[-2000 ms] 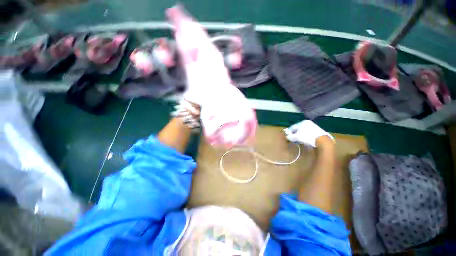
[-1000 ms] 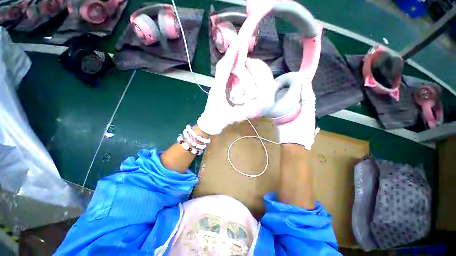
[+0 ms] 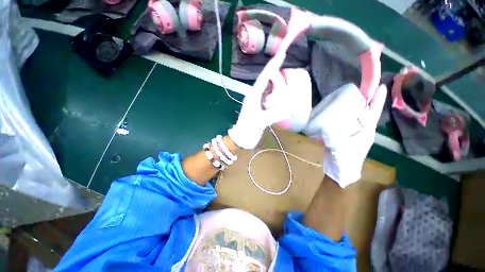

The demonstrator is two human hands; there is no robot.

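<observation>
The pink and white cat-ear headset is held up above the cardboard mat, its headband arching away from me. My gloved left hand grips the left ear cup. My gloved right hand lies at the right ear cup and lower headband, fingers extended, largely covering that cup. The thin white test cable loops over the cardboard and also hangs from above beside my left hand. Its plug cannot be made out.
More headsets rest on grey pouches along the belt. A black fan-like square is at left. A whitish plastic sheet hangs at the left edge. A folded pouch stack is right of the cardboard.
Since one second ago, the headset has shifted right and tilted in my hands. My right hand has turned, with its fingers now pointing up and right. The whole view has shifted.
</observation>
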